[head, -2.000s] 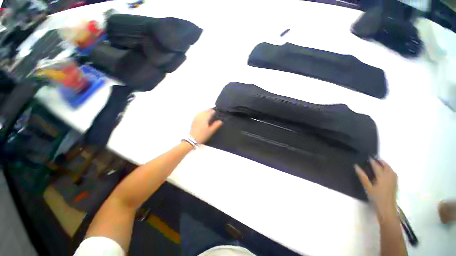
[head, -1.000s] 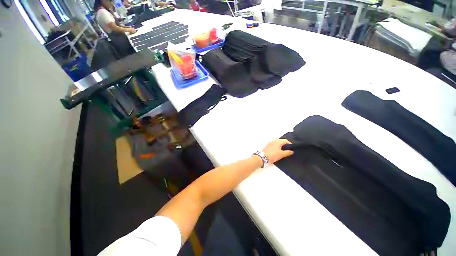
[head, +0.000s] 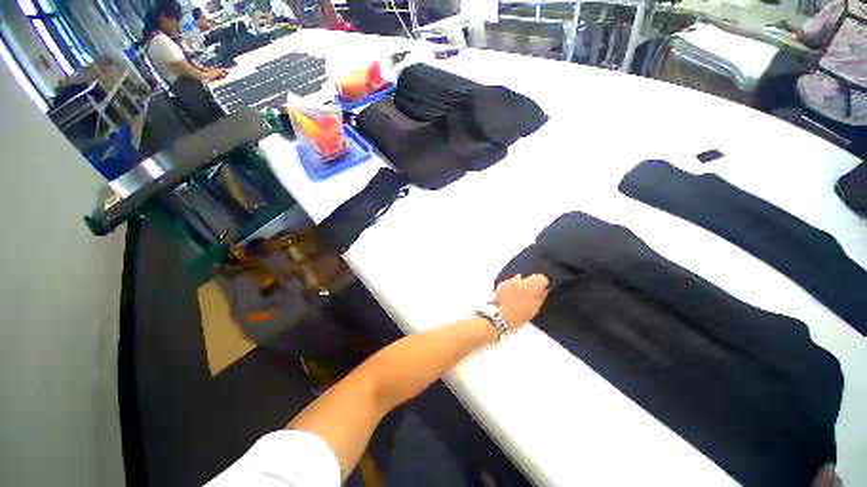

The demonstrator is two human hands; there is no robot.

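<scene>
Black slotted panels (head: 656,347) lie overlapped on the white table, running from the middle to the lower right. My left hand (head: 521,301), with a metal watch at the wrist, has its fingers curled on the left end of the nearest panel. The slot in it is hardly visible, dark and blurred. Of my right hand (head: 828,477) only a small bit of the fingers shows at the panels' lower right end. The rest is cut off, and its grip is hidden.
A separate black panel (head: 746,233) lies beyond. A small dark object (head: 710,155) is near it. Black work pieces (head: 442,124) are heaped at the back left, beside a blue tray (head: 333,164) with red items. A person (head: 176,67) stands far left; another sits far right.
The view has swung left, leaving my right hand almost out of the picture. My left hand stays at the panels' left end, its fingers now more curled. The pale slot line no longer shows.
</scene>
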